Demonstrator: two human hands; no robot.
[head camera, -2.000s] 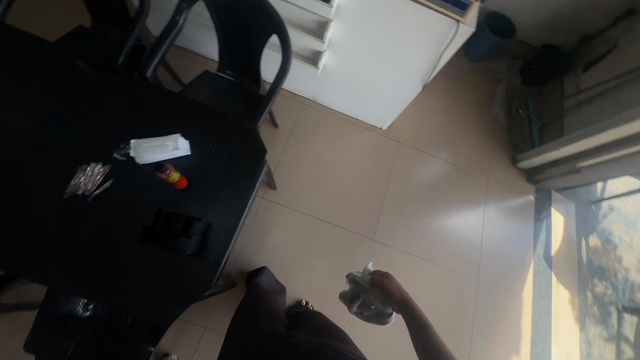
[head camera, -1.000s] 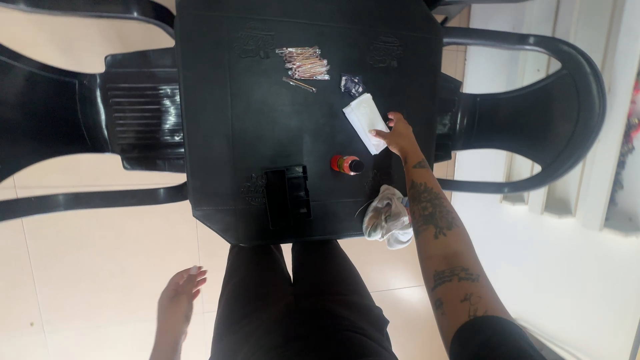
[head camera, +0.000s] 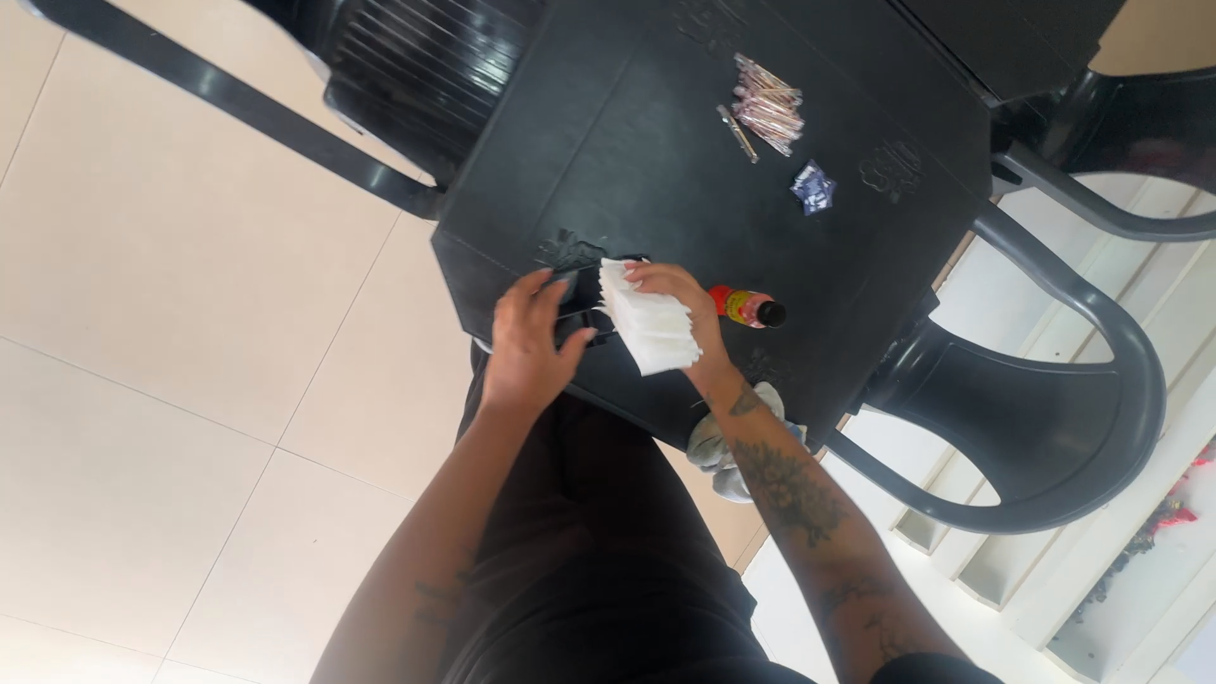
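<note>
My right hand (head camera: 679, 294) holds a stack of white paper napkins (head camera: 649, 328) over the near part of the black plastic table (head camera: 655, 180). Just left of it, my left hand (head camera: 532, 332) is at a black holder (head camera: 581, 309), its fingers apart; the hands and napkins hide most of the holder. A small sauce bottle (head camera: 746, 307) with red contents and a black cap lies on its side right of my right hand. Under my right forearm, at the table edge, sits a crumpled clear plastic bag (head camera: 712, 442). Farther back lie a pile of thin wrapped sticks (head camera: 768, 104) and small blue-and-white sachets (head camera: 813, 187).
One black plastic armchair (head camera: 1035, 418) stands at the right side of the table, another (head camera: 418, 85) at the upper left. A further dark chair (head camera: 1140, 123) and table edge are at the upper right. White shelving (head camera: 1007, 560) is at the lower right, over a tiled floor (head camera: 228, 313).
My right hand has lifted the napkins from beside the sachets and brought them to the black holder. My left hand has come up from below the table edge to the holder. The view has turned.
</note>
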